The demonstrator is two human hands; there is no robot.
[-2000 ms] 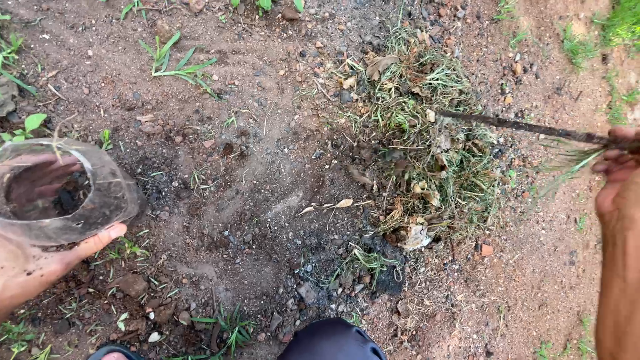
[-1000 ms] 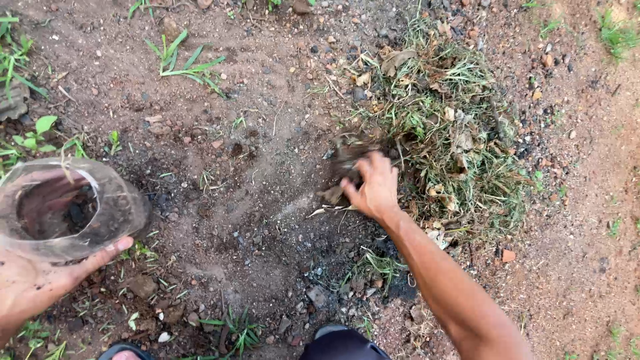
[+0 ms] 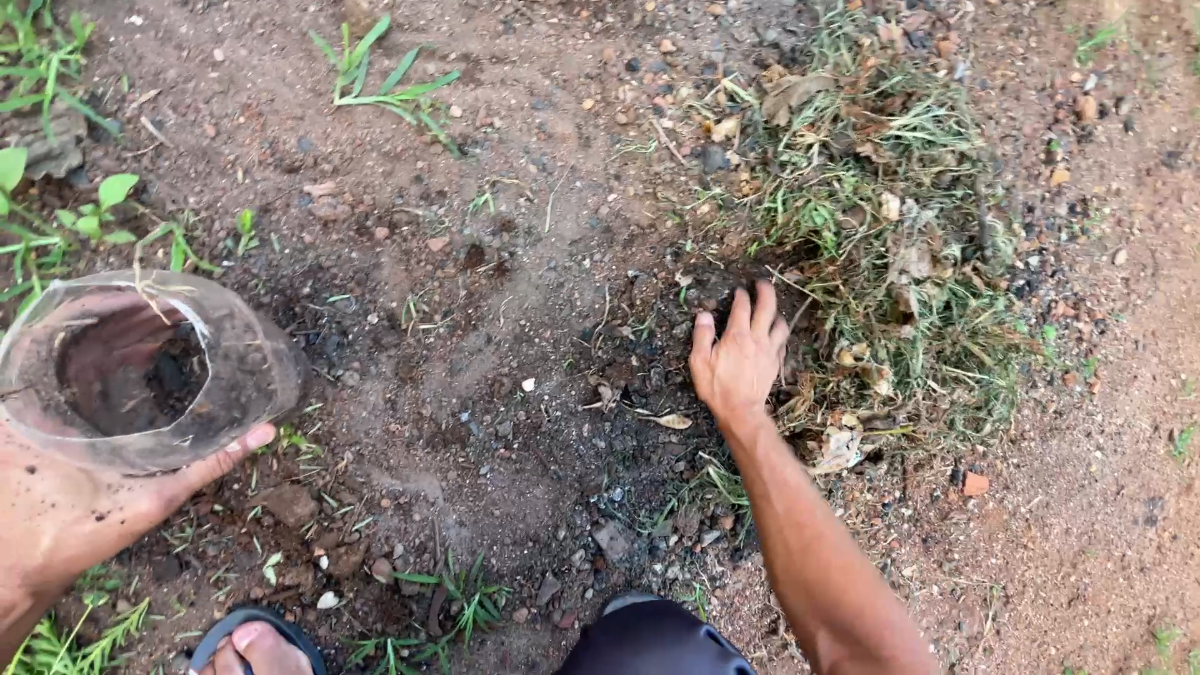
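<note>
At the left, my left hand (image 3: 103, 506) holds a cut clear plastic container (image 3: 253, 375) from below and the side, its open mouth facing up. Dark soil (image 3: 176, 375) lies inside it. My right hand (image 3: 743, 361) is on the ground with fingers spread, touching dark soil at the left edge of a heap of cut grass and dry leaves (image 3: 900, 234). The fingertips are partly sunk in the soil, so whether they grip any of it is hard to tell.
Green weeds (image 3: 384, 84) grow at the upper left and along the lower edge. A sandaled foot (image 3: 258, 647) and a dark-clad knee (image 3: 656, 642) show at the bottom. A broken piece of red brick (image 3: 975, 484) and small stones lie near the heap.
Two seconds ago my right hand held a thin dark stick at the far right; it has let go of it and moved left to the soil beside the heap. The container stays in my left hand.
</note>
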